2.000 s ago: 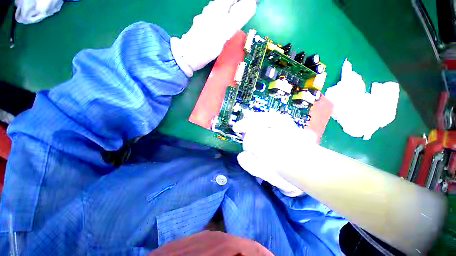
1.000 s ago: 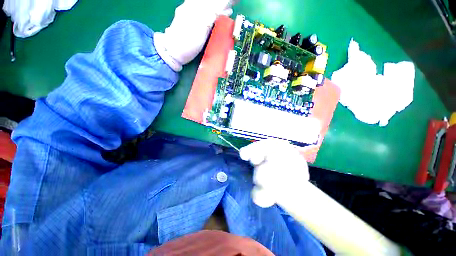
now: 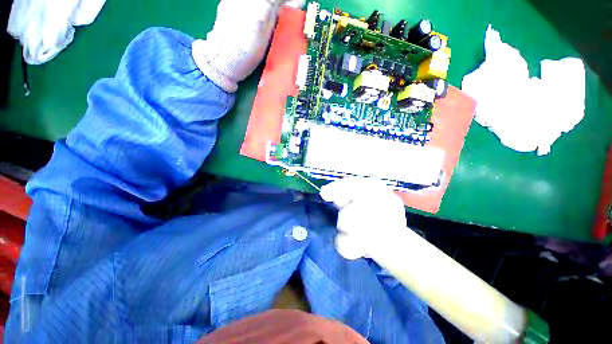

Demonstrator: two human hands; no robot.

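Note:
The green circuit board assembly lies on the red foam pad. Its white-looking heatsink is along the edge nearest me. My right hand, in a white glove, is closed around the nozzle end of the glue cartridge. The thin dispensing needle points at the board's near left corner; whether it touches cannot be told. My left hand, in a white glove, is at the pad's far left corner, its fingers cut off by the top edge.
A white crumpled cloth lies right of the pad on the green bench mat. Another white cloth is at the far left. A red object shows at the right edge. The cartridge's green cap is at the lower right.
My right hand has moved back from over the board to its near edge, uncovering the heatsink. The board and pad appear slightly higher in view. My left hand has shifted left.

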